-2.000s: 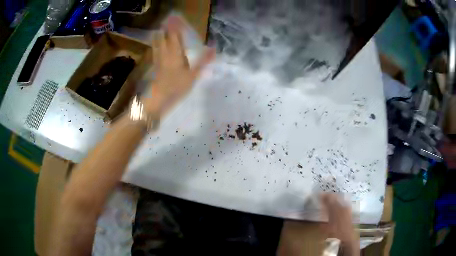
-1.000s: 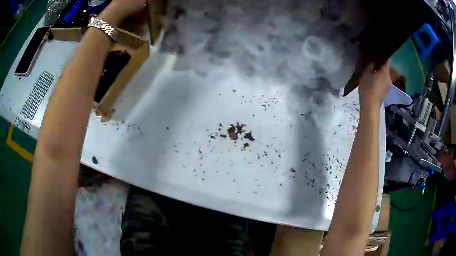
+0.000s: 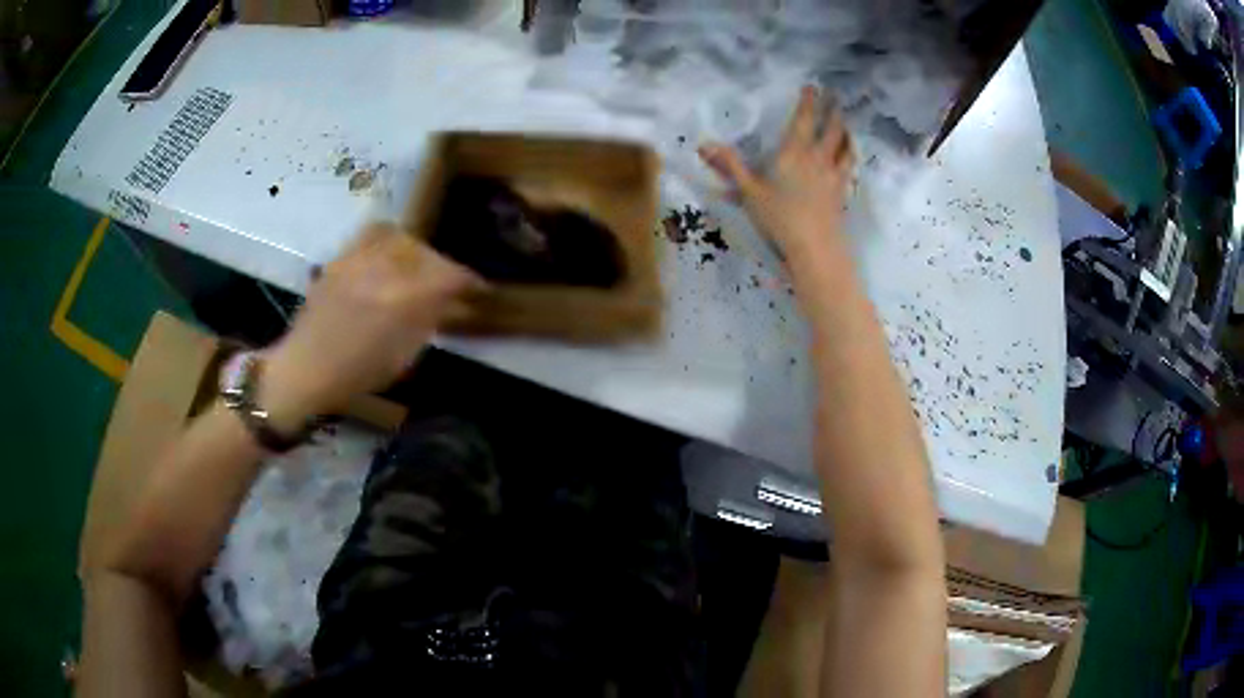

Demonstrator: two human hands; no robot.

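My left hand (image 3: 386,311) is closed on the near left corner of the parts tray (image 3: 636,218), a shallow brown cardboard box. The tray is slightly blurred and holds a dark heap of small black parts (image 3: 546,243). My right hand (image 3: 805,177) is spread at the near edge of the pile of translucent cups (image 3: 730,116), with thumb and fingers apart. I cannot tell whether its fingertips touch a cup. A small cluster of black parts (image 3: 699,232) lies on the table between the tray and my right hand.
Black specks are scattered over the white table (image 3: 709,396), most at right. A phone (image 3: 171,48) lies at the far left. The large carton's dark flap (image 3: 985,68) rises behind the cups. A carton of cups (image 3: 293,532) stands below at left. Machinery (image 3: 1146,300) is at right.
My left hand has brought the tray from the left towards the table's middle front. My right hand has left the carton's right side and moved left to the cups. The view has shifted.
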